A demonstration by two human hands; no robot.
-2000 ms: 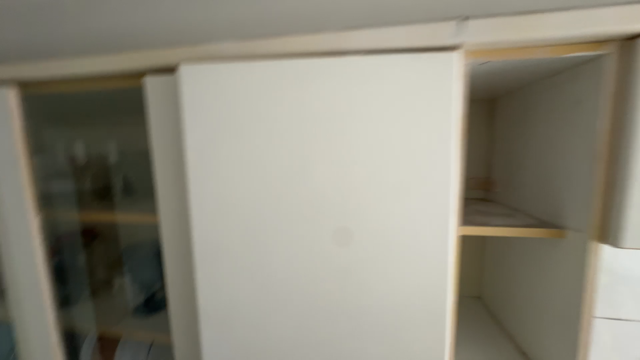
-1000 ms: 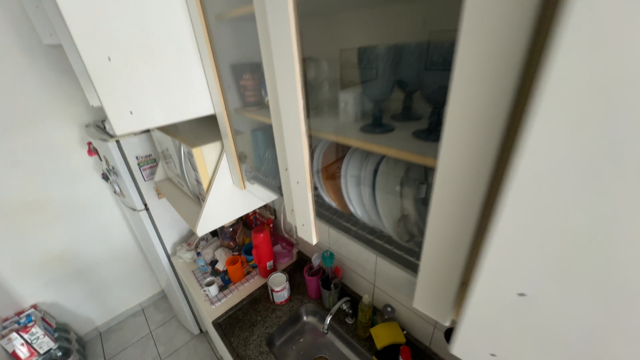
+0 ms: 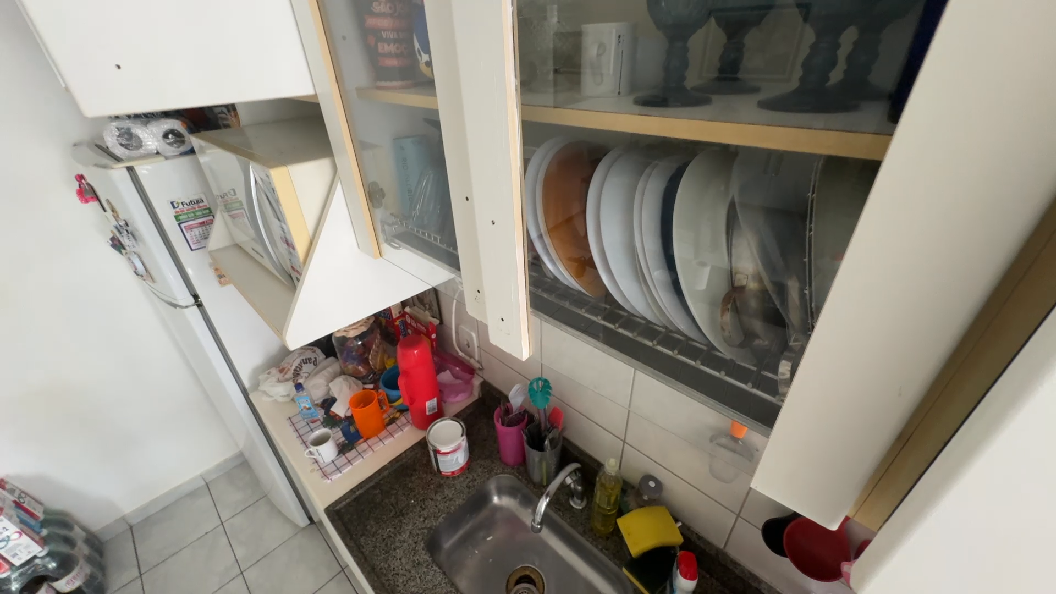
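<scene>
Neither my left hand nor my right hand is in the frame. Glass-fronted sliding cabinet doors fill the upper view. Behind the glass, white plates point(image 3: 620, 235) and an orange-brown plate point(image 3: 571, 216) stand upright in a wire dish rack point(image 3: 635, 323). Above them a wooden-edged shelf point(image 3: 701, 130) bears dark glass goblets point(image 3: 817, 62) and a white mug point(image 3: 606, 58). Below the cabinet is a stainless steel sink point(image 3: 487, 532) with a curved faucet point(image 3: 549, 495). A metal can point(image 3: 448, 447) stands on the granite counter point(image 3: 388, 503) left of the sink.
A red thermos point(image 3: 419, 384), an orange mug point(image 3: 367, 414) and a white cup point(image 3: 322, 446) stand on a checked cloth. Utensils fill a pink cup point(image 3: 511, 437) and a metal holder. A microwave point(image 3: 268, 214) sits on a shelf near the refrigerator point(image 3: 177, 247). Packed bottles point(image 3: 58, 553) rest on the floor.
The view has swung from a plain white cabinet panel and open shelves down to the dish cabinet, sink and counter. No hand shows in any of the frames.
</scene>
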